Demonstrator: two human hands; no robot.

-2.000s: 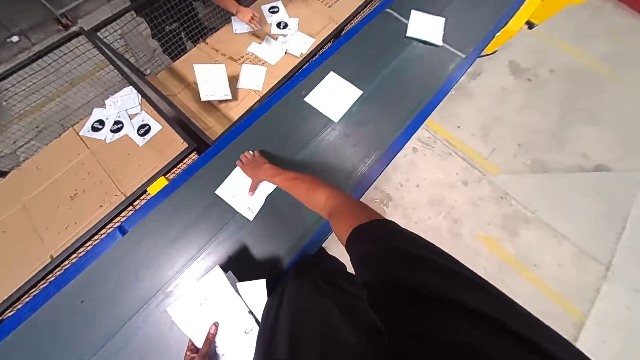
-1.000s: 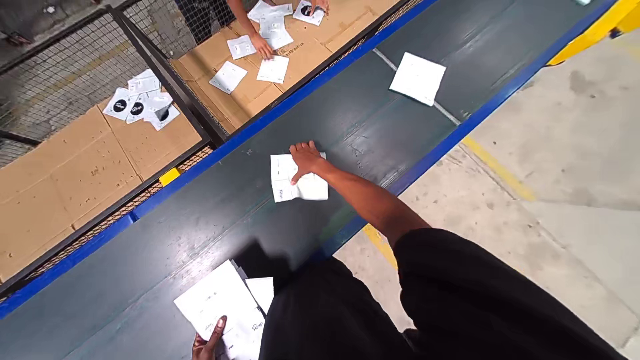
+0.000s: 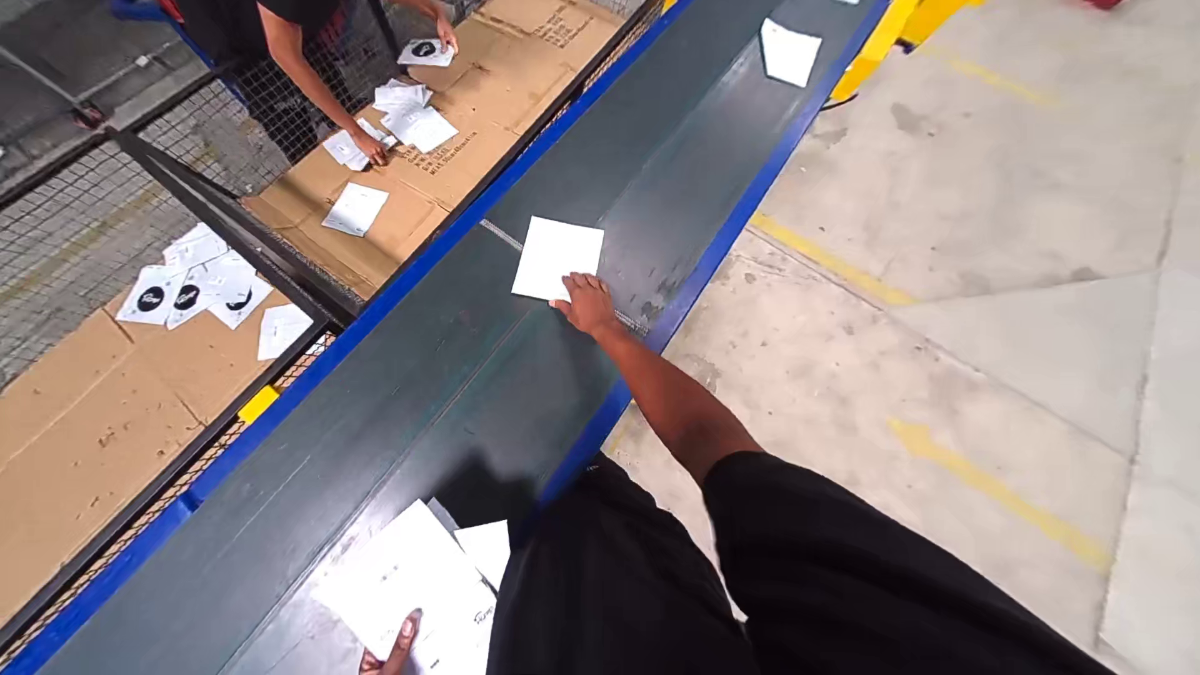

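Note:
On the dark conveyor belt [image 3: 450, 375], my right hand [image 3: 591, 305] rests its fingertips on the lower right corner of a white square packet [image 3: 562, 253]; whether it grips the packet I cannot tell. My left hand [image 3: 394, 647], at the bottom edge of the view, holds several white packets [image 3: 412, 581] in an overlapping stack, thumb on top. Part of that hand is out of view. Farther up the belt lies another white packet [image 3: 790, 52].
Beyond the blue belt edge, cardboard-covered surfaces [image 3: 84, 450] hold loose packets [image 3: 192, 286], some with black round marks. A co-worker's hands [image 3: 370, 145] handle packets there. Black mesh panels [image 3: 56, 234] stand alongside. A yellow frame part [image 3: 867, 47] is at the belt's far right.
The packet that was under my right hand one second ago is no longer seen there; the hand now touches a different one. My left hand still holds its stack. The co-worker's hands have moved.

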